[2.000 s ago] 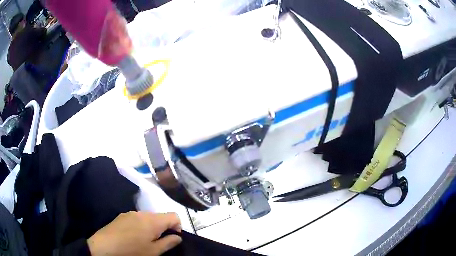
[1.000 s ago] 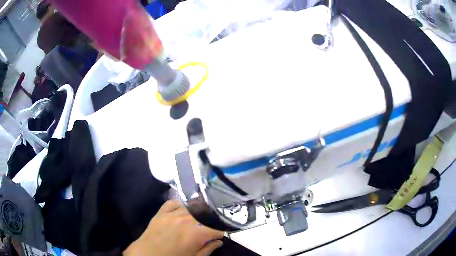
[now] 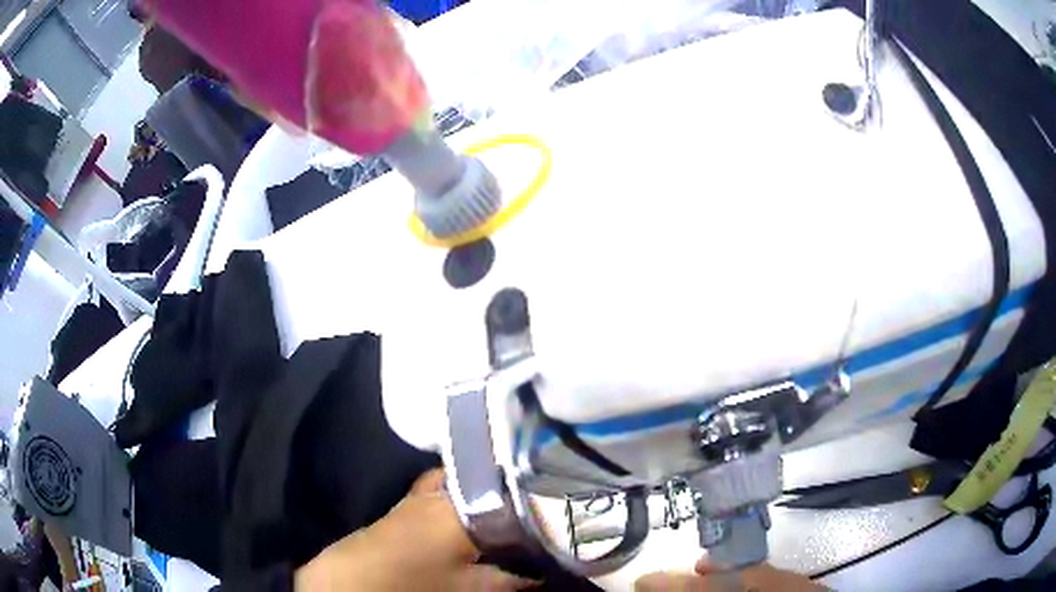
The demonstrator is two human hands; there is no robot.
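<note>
The black garment piece [image 3: 336, 451] lies in folds left of the white sewing machine head [image 3: 649, 266] and runs under my left hand. My left hand [image 3: 400, 549] holds it near the needle area; its fingertips are partly hidden by the shiny take-up lever guard [image 3: 477, 463]. My right hand [image 3: 759, 579] shows only as fingers at the bottom edge, below the tension dial [image 3: 741, 480]; the rest is cut off, and what it touches is hidden. The needle tip is not visible.
Black shears [image 3: 863, 490] with a pale yellow strip [image 3: 1002, 451] lie at the right. Black bands [image 3: 990, 231] drape over the machine head. A magenta cone [image 3: 359, 81] hangs above a grey ribbed knob [image 3: 463, 202]. A grey vented box [image 3: 70, 463] is at the left.
The view has shifted left, so the machine appears further right and lower. My left hand now appears nearer the guard than two seconds ago. My right hand has come into view at the bottom.
</note>
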